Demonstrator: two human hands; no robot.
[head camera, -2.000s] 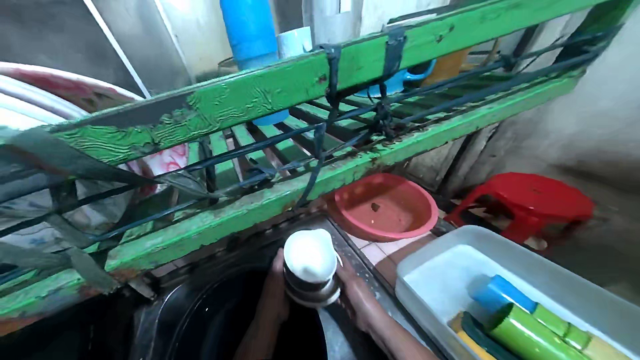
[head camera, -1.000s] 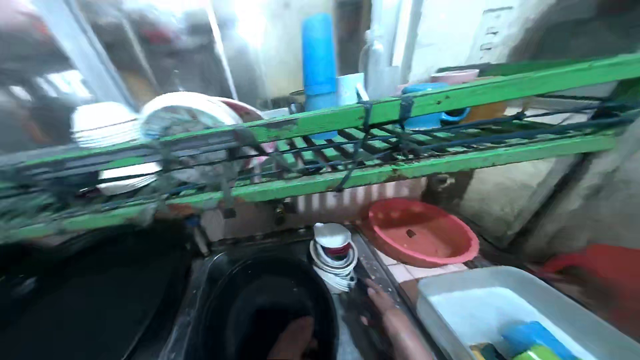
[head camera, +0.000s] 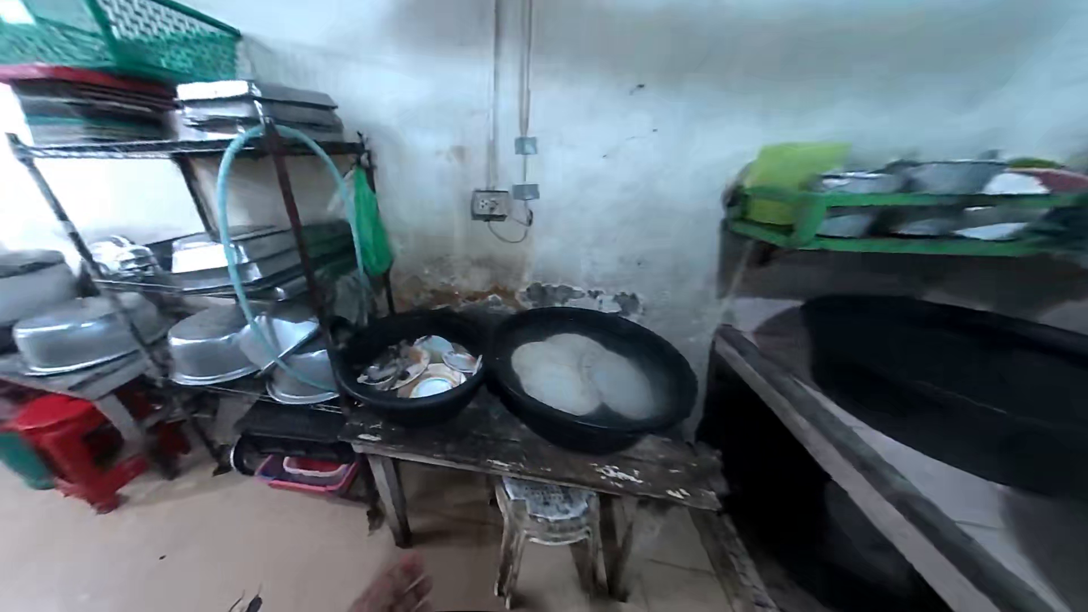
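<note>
One bare hand (head camera: 395, 585) shows, blurred, at the bottom edge, low in front of a worn wooden table; it looks like my left hand, and its fingers are too smeared to read. My right hand is out of the frame. On the table stand two black basins: the left basin (head camera: 408, 414) holds dirty plates and bowls (head camera: 433, 382), the right basin (head camera: 595, 438) holds cloudy water with large pale round shapes (head camera: 557, 374) in it. Neither basin is touched by the hand.
A metal rack (head camera: 289, 195) with aluminium pots (head camera: 208, 344) and a looped hose (head camera: 234, 255) stands left, near a red stool (head camera: 59, 433). A plastic stool (head camera: 548, 506) is under the table (head camera: 544, 450). Right are a green dish shelf (head camera: 901, 245) and a large black tub (head camera: 935, 382).
The view has swung far to the left. Two seconds ago both hands held a stack of white bowls over the sink; one second ago the stack stood by the black basin, with the hands off it.
</note>
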